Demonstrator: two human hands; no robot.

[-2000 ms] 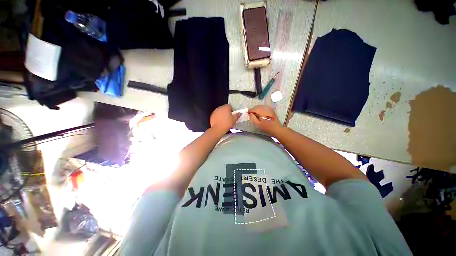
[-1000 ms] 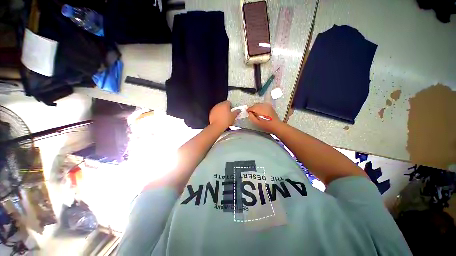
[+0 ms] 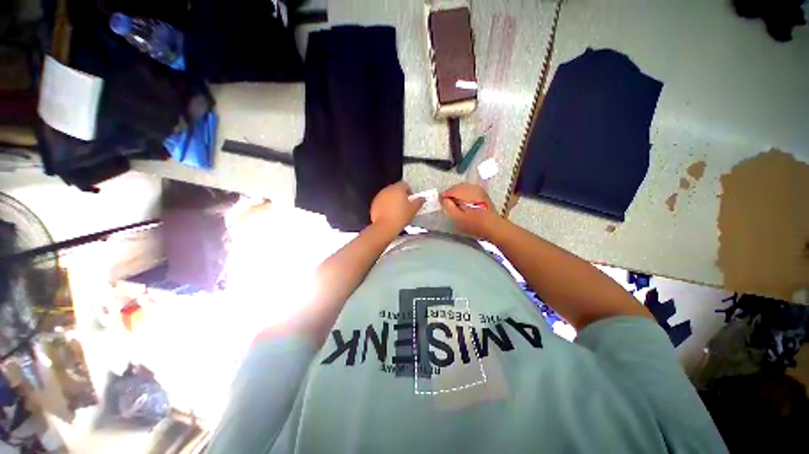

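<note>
My left hand (image 3: 394,206) holds a small white paper label (image 3: 425,198) at the table's near edge. My right hand (image 3: 467,211) holds a reddish-orange pen (image 3: 476,205) with its tip end at the label. The marks on the label are too small to read. A dark navy fabric stack (image 3: 349,115) lies just beyond my left hand, with a dark tie strip (image 3: 257,152) running under it and showing on both sides. A second navy stack (image 3: 587,133) with a curved far edge lies to the right.
A smartphone (image 3: 453,55), a green tool (image 3: 471,155), a white chalk-like piece (image 3: 488,168) and a pinkish clear ruler (image 3: 502,62) lie between the stacks. A dark cloth heap (image 3: 133,106) with a white sheet (image 3: 70,98) and bottle (image 3: 146,37) is at left.
The label shows a little more between my hands, and the pen lies at a slightly different angle. Both hands keep their hold. The view has shifted slightly.
</note>
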